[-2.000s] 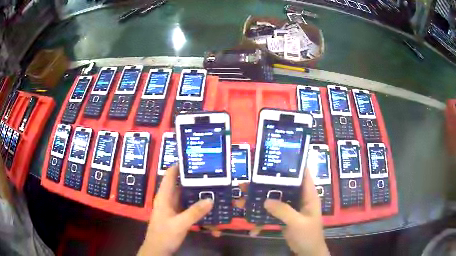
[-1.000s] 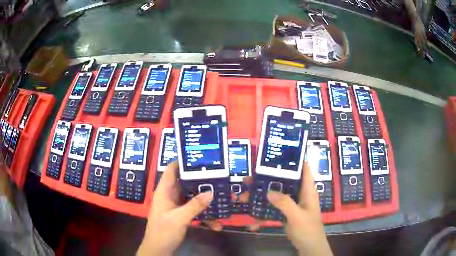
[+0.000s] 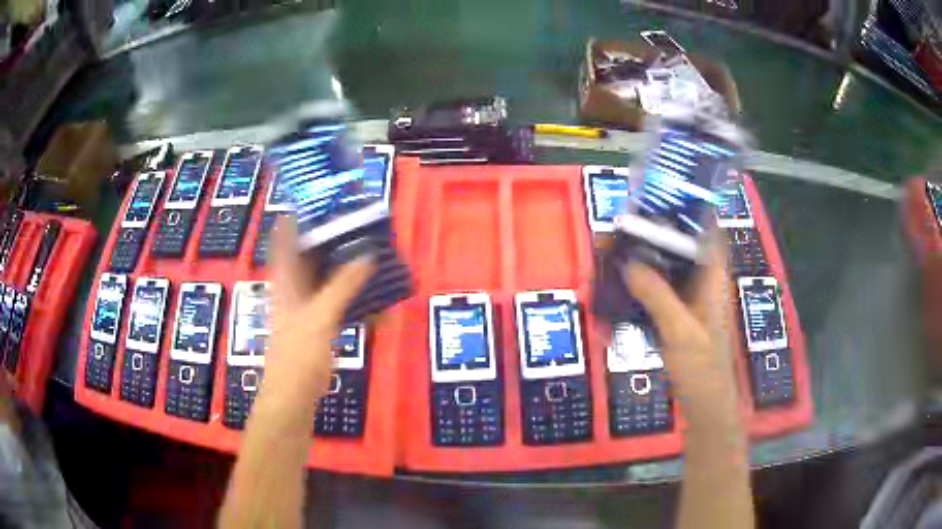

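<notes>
My left hand [image 3: 310,300] holds a blurred keypad phone [image 3: 328,191] with a lit screen, raised over the left red tray [image 3: 377,413]. My right hand [image 3: 682,310] holds another blurred, lit phone [image 3: 677,186] over the right red tray [image 3: 444,457]. Both phones tilt outward at the top. Other phones with lit screens lie in two rows in the trays, such as one in the front row [image 3: 465,351]. Two upper pockets [image 3: 467,232] of the right tray are empty. My hands and the held phones hide some of the phones behind them.
Behind the trays lie a black device [image 3: 454,129] and a yellow pen [image 3: 570,130]. An open brown box [image 3: 609,91] holds pale pieces. A brown box [image 3: 77,155] stands at the left. Parts of other red trays show at the far left [image 3: 64,279] and right edge.
My hands have moved apart and upward with the phones, which now tilt outward and are blurred. Two front-row phones between my hands are now uncovered. The view has shifted slightly.
</notes>
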